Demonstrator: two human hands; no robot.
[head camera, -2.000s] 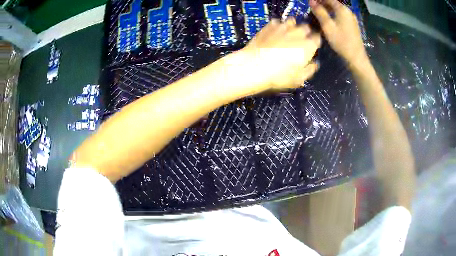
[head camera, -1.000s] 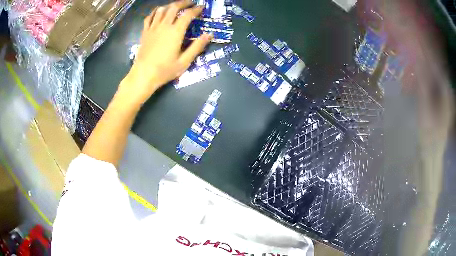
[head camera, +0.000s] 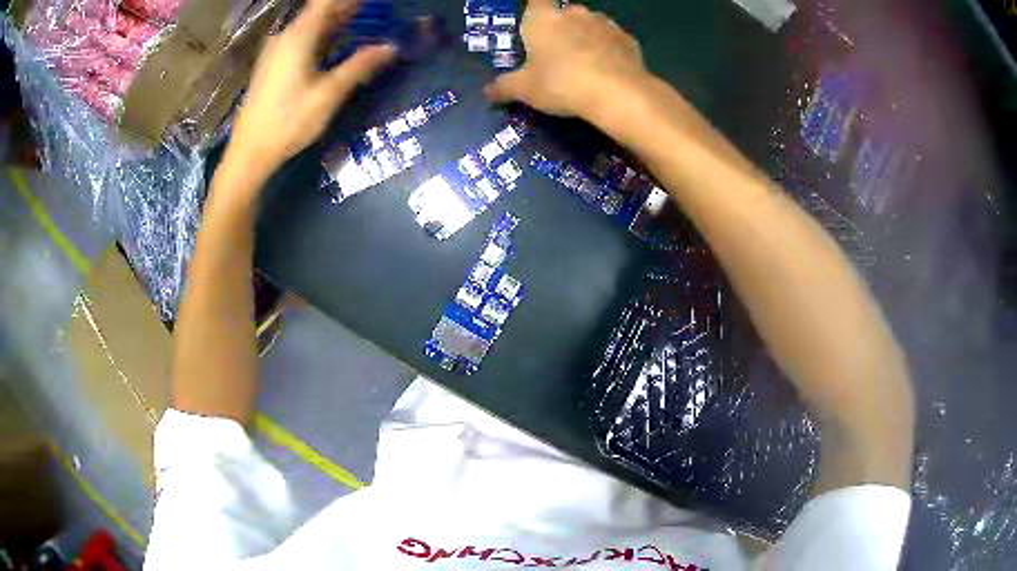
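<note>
My left hand (head camera: 292, 84) is at the upper left, thumb and fingers spread around a blurred blue board (head camera: 370, 28); whether it grips the board is unclear. My right hand (head camera: 574, 65) is at the top centre, its fingers beside a blue board (head camera: 491, 28) with silver blocks; whether it touches or holds it cannot be told. Below the hands, separate blue boards lie on the dark green bench: one at the left (head camera: 379, 154), one in the middle (head camera: 463, 184), one lower down (head camera: 480, 301) and one (head camera: 597, 184) partly near my right forearm.
A black plastic tray (head camera: 669, 390) lies at the lower right, partly under my right forearm. Blurred blue boards (head camera: 831, 117) show at the right. An open carton (head camera: 190, 67) with pink bundles (head camera: 84, 50) and clear film (head camera: 112, 190) stands at the upper left. The bench's front edge runs diagonally.
My left hand has moved left, away from the boards at top centre. My right hand has come in at the top centre. Some boards on the bench lie in different places.
</note>
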